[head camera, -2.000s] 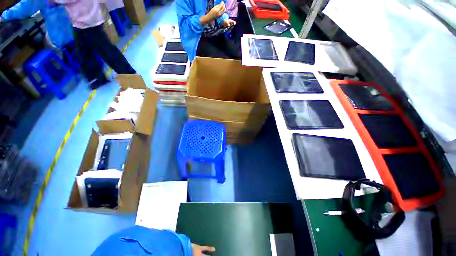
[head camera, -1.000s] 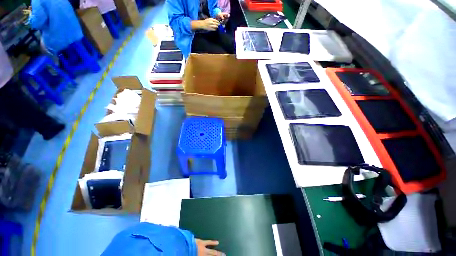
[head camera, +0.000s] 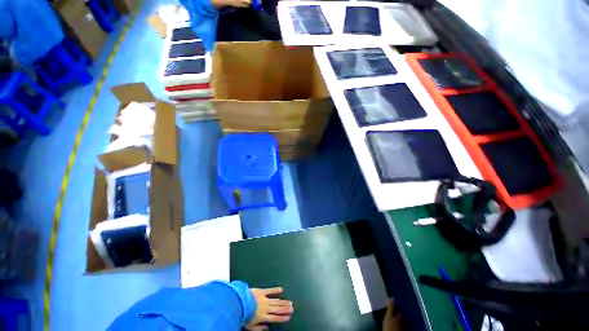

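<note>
My left hand [head camera: 271, 308], in a blue sleeve, rests palm down on a dark green surface [head camera: 310, 258], fingers slightly apart and holding nothing visible. A flat white and grey piece [head camera: 369, 284] lies on the right part of this surface. My right hand [head camera: 391, 318] shows only as a small part at the bottom edge, just below that piece; the rest is cut off. Whether it holds something is hidden. To the right, a white foam tray [head camera: 387, 198] bears three dark tablets, the nearest one [head camera: 412, 155] under glare.
A red foam tray [head camera: 524, 199] with dark tablets, a black strap [head camera: 475, 240] and a blue pen [head camera: 454, 298] are on the right bench. A blue stool [head camera: 248, 160], an open carton [head camera: 258, 116] and a carton with tablets [head camera: 166, 220] stand on the floor. A person sits beyond.
The view has shifted, so the trays and cartons sit higher in the picture. My left hand shows more fully on the green surface. Part of my right hand has appeared at the bottom edge.
</note>
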